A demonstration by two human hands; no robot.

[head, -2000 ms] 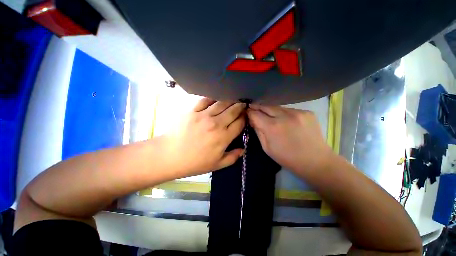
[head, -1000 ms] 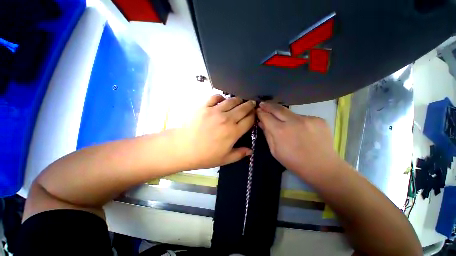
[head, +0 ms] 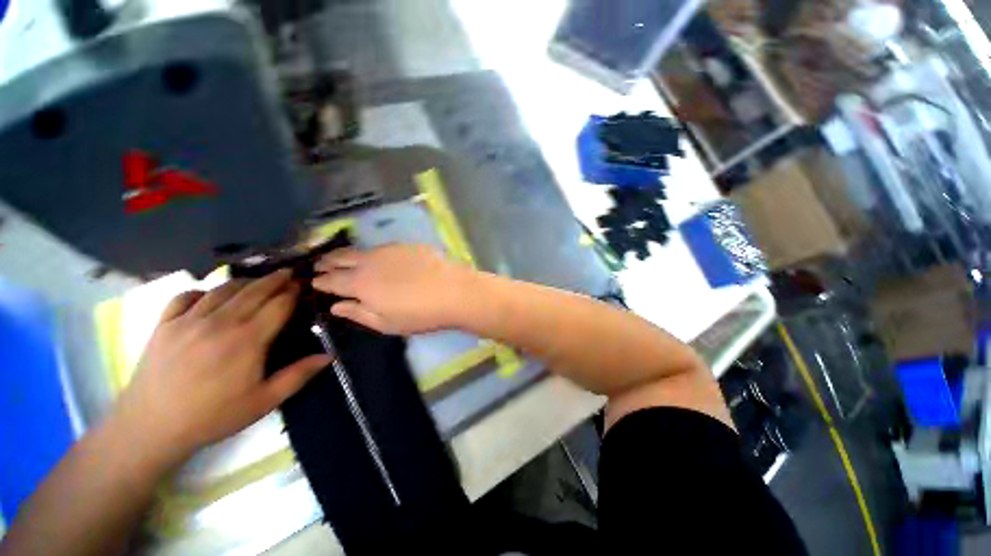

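Note:
The black zipper panel (head: 375, 434) lies on the pale bed plate and runs down over the table's front edge. Its silvery zipper (head: 359, 411) runs along the middle. My left hand (head: 217, 353) lies flat on the panel's upper left part, thumb near the zipper. My right hand (head: 393, 288) holds the panel's upper end with bent fingers, close beside the left fingertips. The dark grey sewing machine head (head: 152, 141) with its red badge is above and left of the hands. The needle area is hidden.
Yellow tape (head: 448, 220) edges the plate. At right are the tab box (head: 609, 152), loose black tabs (head: 634, 222) and the blue hardware box (head: 717, 244). The control panel (head: 625, 38) is at the top. Cardboard boxes (head: 791, 223) stand beyond the table. A blue sheet (head: 33, 380) is at left.
The view has swung right and tilted, so the machine head now sits at upper left and the boxes at right show fully. Both hands remain at the panel's upper end.

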